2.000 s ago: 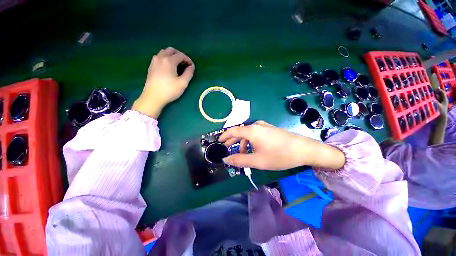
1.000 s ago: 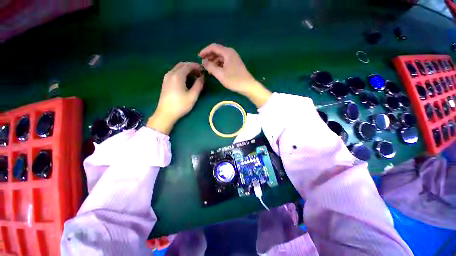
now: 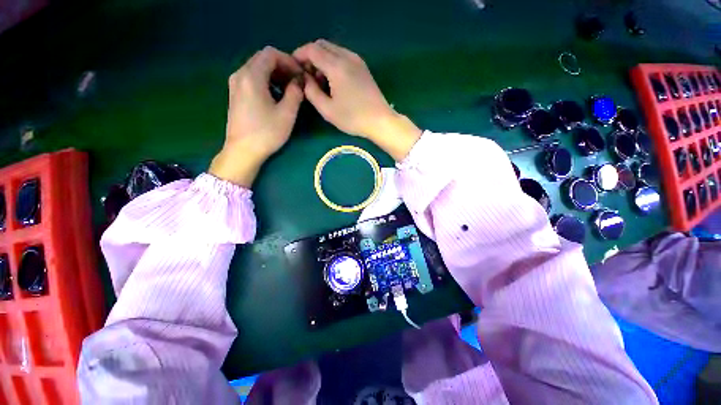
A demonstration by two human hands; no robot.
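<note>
My left hand [image 3: 262,103] and my right hand [image 3: 345,91] meet at the fingertips above the tape ring. A dark thing shows inside the curled fingers of my left hand, too hidden to name. My right fingertips touch the left ones; what they hold, if anything, is hidden. A round display module [image 3: 345,273] sits lit white-purple in the seat of the black test fixture [image 3: 320,304]. The blue driver board [image 3: 393,270] is on the fixture's right, with a white USB cable [image 3: 402,304] in its near edge.
A yellow tape ring [image 3: 318,179] lies above the fixture, beside white paper [image 3: 385,198]. A red tray [image 3: 67,229] stands left, near a dark module pile [image 3: 148,178]. Loose modules [image 3: 583,193] and another red tray [image 3: 660,142] lie right, near another person's sleeve [image 3: 664,281].
My right hand has left the fixture and joined my left hand at the fingertips. The module in the fixture now shows lit. The view has shifted.
</note>
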